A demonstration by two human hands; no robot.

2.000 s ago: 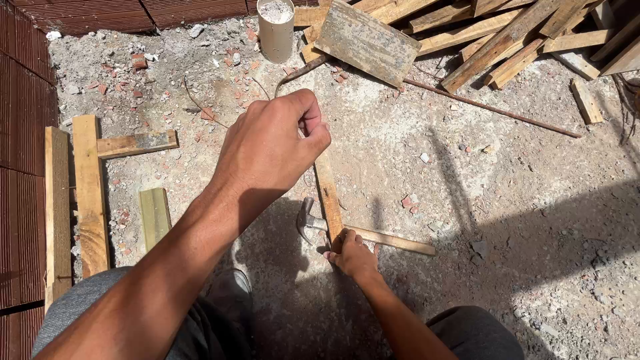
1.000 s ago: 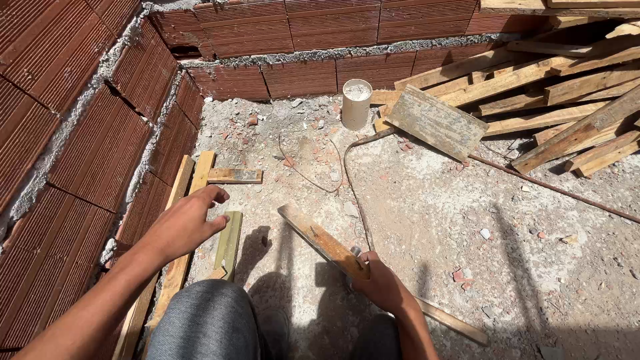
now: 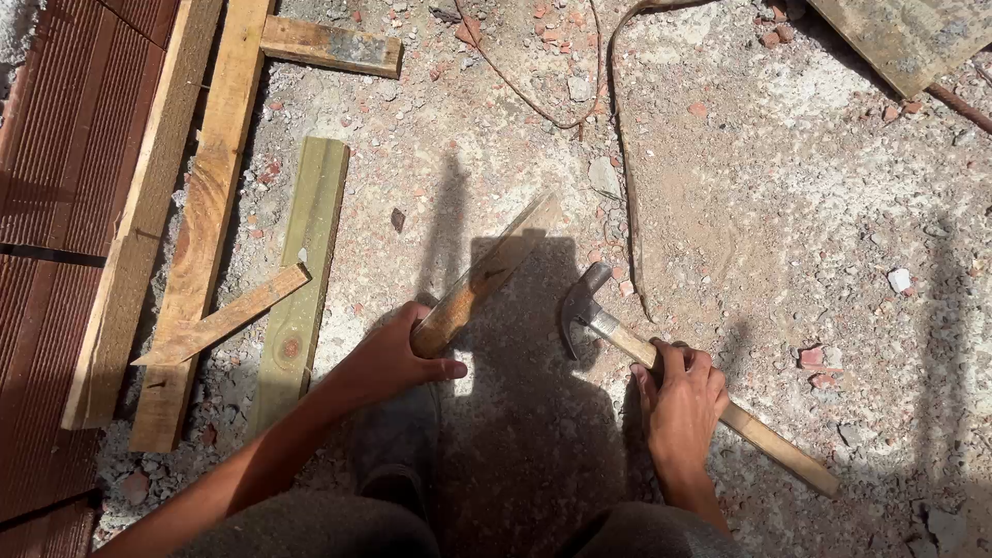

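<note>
My left hand (image 3: 395, 353) grips the near end of a short wooden board (image 3: 488, 275), which points up and to the right and has a dark nail or mark on its face. My right hand (image 3: 686, 395) is closed around the wooden handle of a claw hammer (image 3: 593, 306), behind the head. The hammer head is to the upper left of that hand, with its claw curving toward me, and the handle runs down to the right. Left of my left hand, a greenish board (image 3: 298, 271) lies on the ground with a thin pointed wood strip (image 3: 232, 314) across it.
Two long boards (image 3: 147, 225) (image 3: 209, 209) lie along the brick wall (image 3: 66, 132) at left, beside a short wood block (image 3: 333, 46). A bent wire or strap (image 3: 624, 155) lies ahead. A broad board (image 3: 914, 39) rests on a rusty bar at upper right. Rubble covers the ground.
The board was in my right hand a second ago; now my left hand holds it and my right hand has the hammer. A thin strip now lies across the greenish board. The view has tilted down.
</note>
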